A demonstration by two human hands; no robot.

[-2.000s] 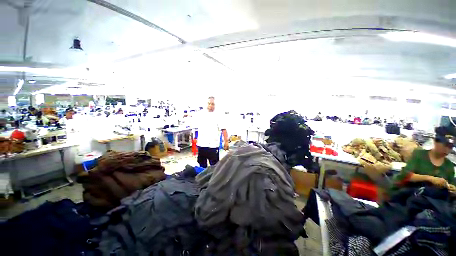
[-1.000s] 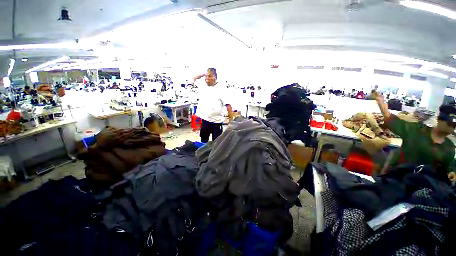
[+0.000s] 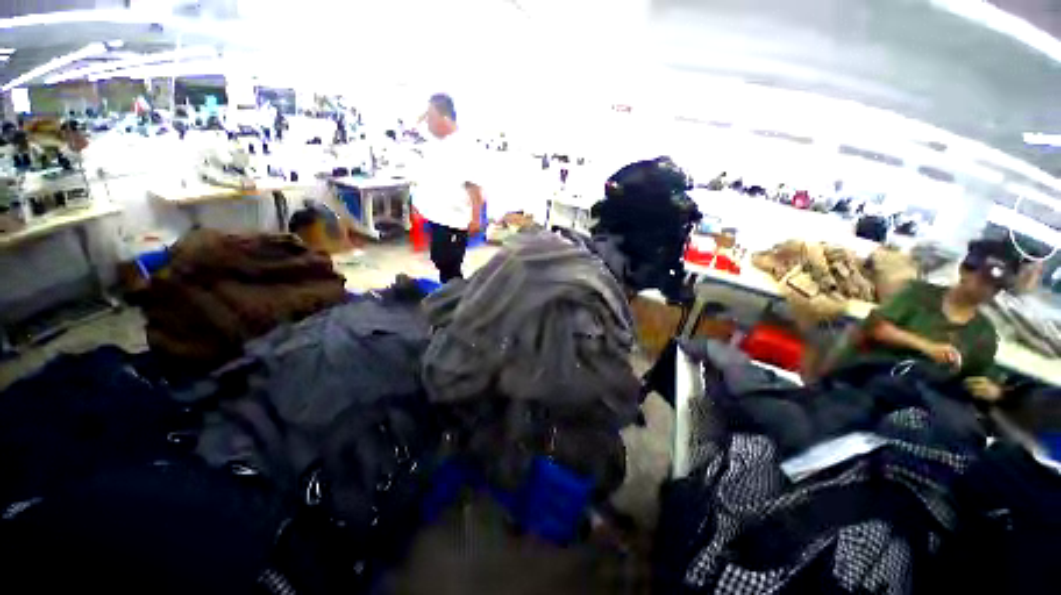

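Neither of my hands can be made out. A grey garment pile (image 3: 529,320) stands nearest the middle, in front of me. A darker charcoal heap (image 3: 320,366) lies to its left, and a navy-black heap (image 3: 116,465) fills the lower left. On the right, a navy heap with black-and-white checked lining (image 3: 745,494) lies on a white-edged table (image 3: 683,413). A pale flat strip (image 3: 833,454) rests on the checked cloth. A blurred brownish shape (image 3: 483,552) shows at the bottom middle; I cannot tell what it is.
A brown garment pile (image 3: 233,291) stands at the left. A bright blue item (image 3: 553,500) is low in the middle. A person in white (image 3: 446,186) stands behind the piles. A person in green (image 3: 942,325) is beside the right table. A tall black pile (image 3: 646,227) and tan pile (image 3: 814,270) are farther back.
The view has tilted down and shifted right. The person in green has lowered a raised arm to the cloth. The person in white has turned sideways. A blurred brownish shape has appeared at the bottom.
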